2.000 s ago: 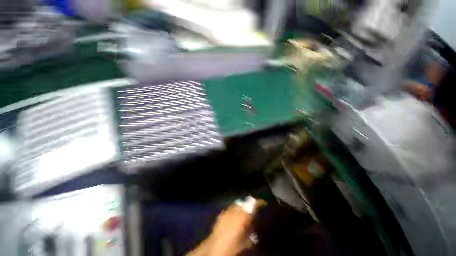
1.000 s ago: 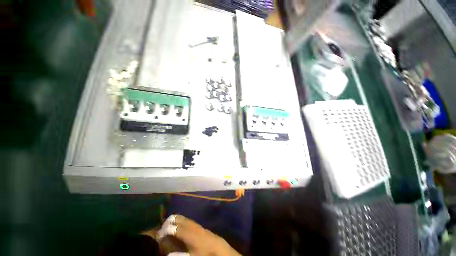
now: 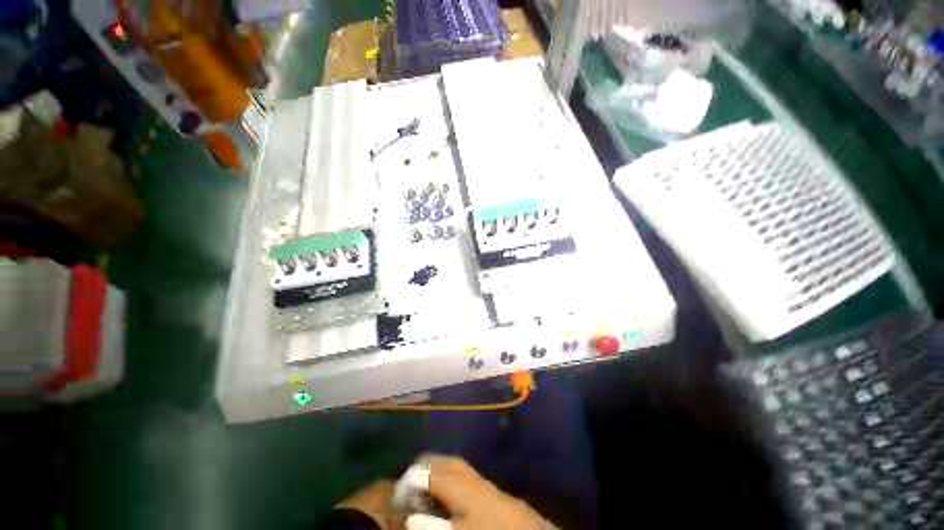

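My right hand (image 3: 471, 499), with white finger cots, is at the bottom edge, below the machine front. A small part of what looks like my left hand (image 3: 371, 501) touches it, by a dark sleeve. Something small and greyish shows between the fingers; whether it is held is unclear. The white two-station machine (image 3: 414, 352) lies ahead. Its left fixture (image 3: 323, 271) and right fixture (image 3: 521, 234) each show a row of round nests with shiny parts. Loose metal housings (image 3: 428, 210) lie between the fixtures, with small black parts (image 3: 422, 275) nearer.
A red knob (image 3: 606, 345) and buttons line the machine's front edge; an orange cable (image 3: 466, 406) hangs below. A white parts tray (image 3: 761, 228) and clear blister tray (image 3: 859, 435) lie right. Clear plastic bags (image 3: 678, 101) lie behind. A red-edged white bin (image 3: 91, 331) stands left.
The view has swung from the bench trays to the machine, which now sits further right. The hands stay low at the bottom edge, slightly further right in the picture.
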